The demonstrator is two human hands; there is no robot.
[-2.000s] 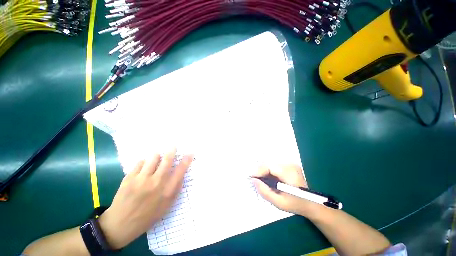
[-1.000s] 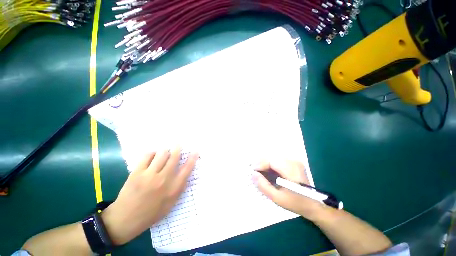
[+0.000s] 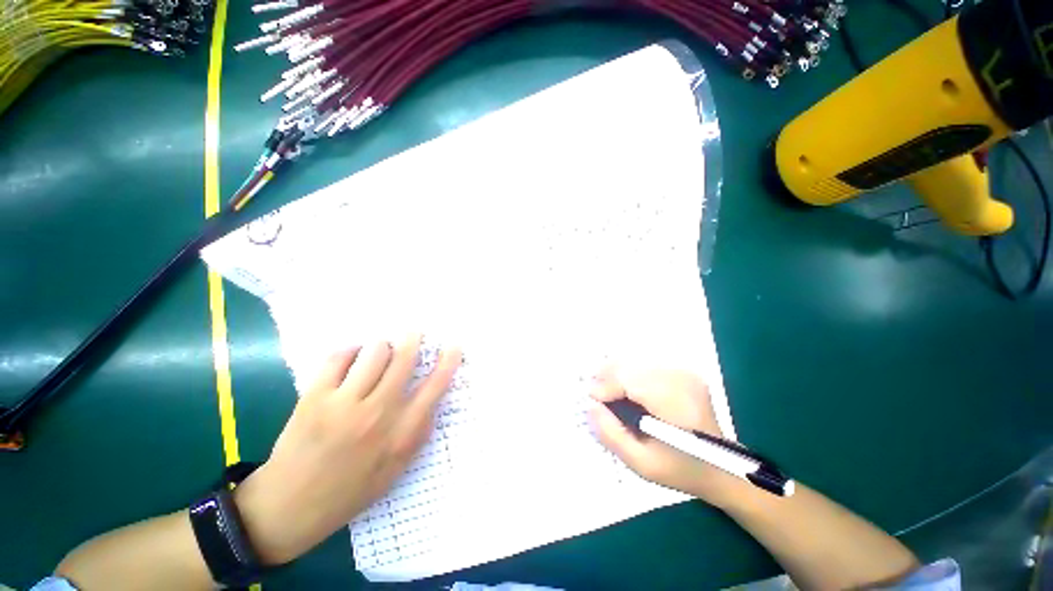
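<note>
White record sheets (image 3: 520, 277) lie on the green mat, with a ruled grid at their lower left and a clear sleeve edge at the upper right. Much of the page is washed out by glare. My left hand (image 3: 364, 433) lies flat on the grid, fingers slightly apart, holding nothing. My right hand (image 3: 664, 427) rests on the sheets' lower right and grips a pen (image 3: 704, 447) with a white barrel and black grip. The pen's tip is at the paper, partly hidden by the fingers.
A maroon wire bundle (image 3: 462, 35) lies behind the sheets, a yellow wire bundle (image 3: 52, 35) at the back left. A black cable assembly (image 3: 116, 320) runs from the left edge to the sheets' corner. A yellow heat gun (image 3: 889, 121) lies at the right on the green mat (image 3: 854, 346).
The view has shifted slightly, so the sheets and heat gun appear a little higher and further right. Both hands stay in nearly the same places on the paper, the pen still held.
</note>
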